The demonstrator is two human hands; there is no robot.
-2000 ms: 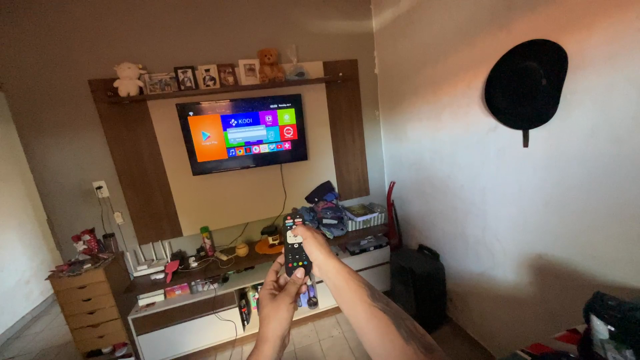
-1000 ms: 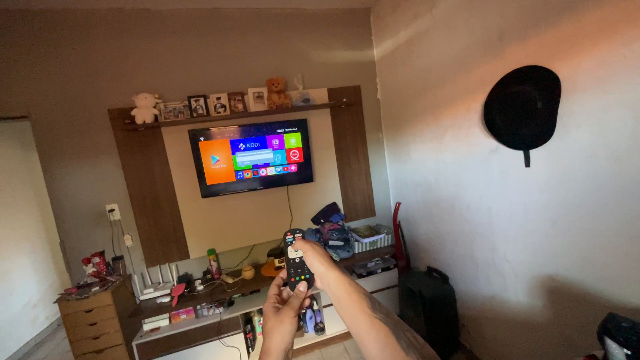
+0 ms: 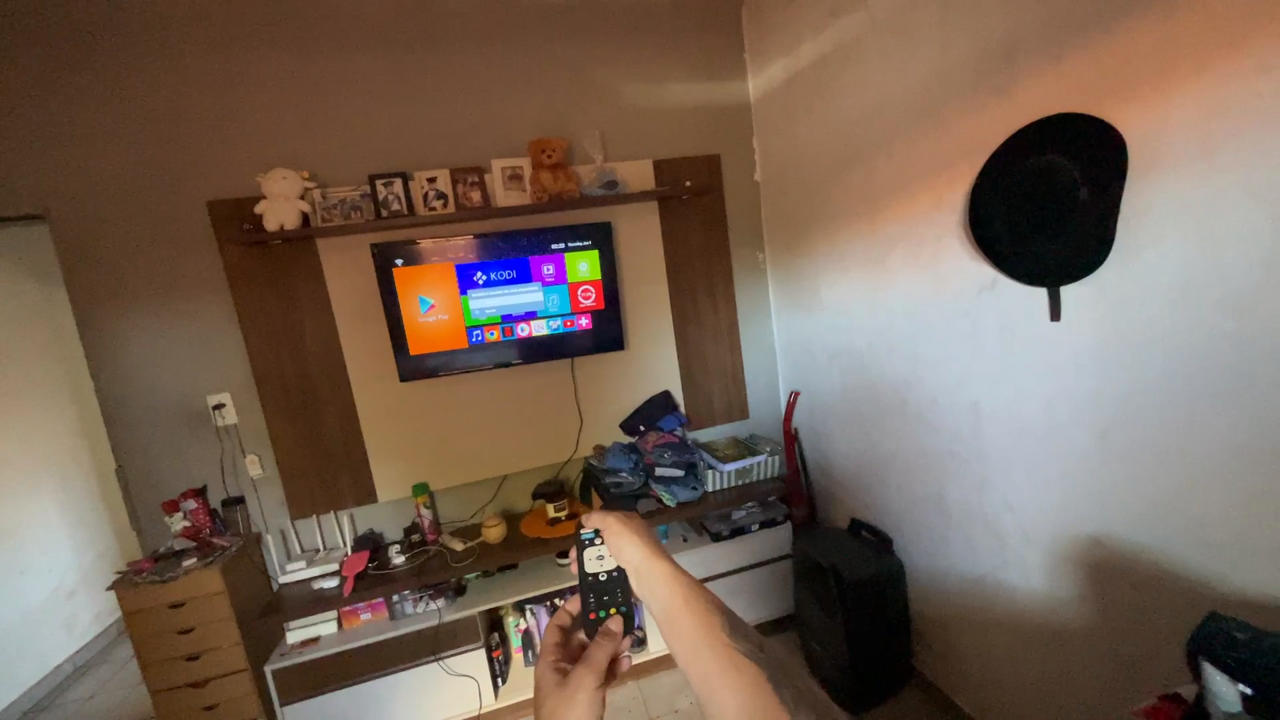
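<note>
A black remote control [image 3: 603,585] with a pale navigation pad and coloured buttons points up towards a wall-mounted television [image 3: 500,300]. My left hand [image 3: 583,655] grips its lower end, thumb over the bottom buttons. At its upper end is my right hand [image 3: 622,540], fingers around the top edge, partly behind the remote. The television is lit and shows coloured app tiles with a small pale box over them.
Below the television stands a low cabinet [image 3: 380,665] with a white router [image 3: 310,550], cables and a pile of clothes [image 3: 655,455]. A small drawer unit [image 3: 190,640] is at left, a black speaker-like case [image 3: 850,610] at right. A black hat [image 3: 1050,200] hangs on the wall.
My right hand has shifted towards the remote's top edge, its thumb no longer over the navigation pad. The left hand still holds the lower end.
</note>
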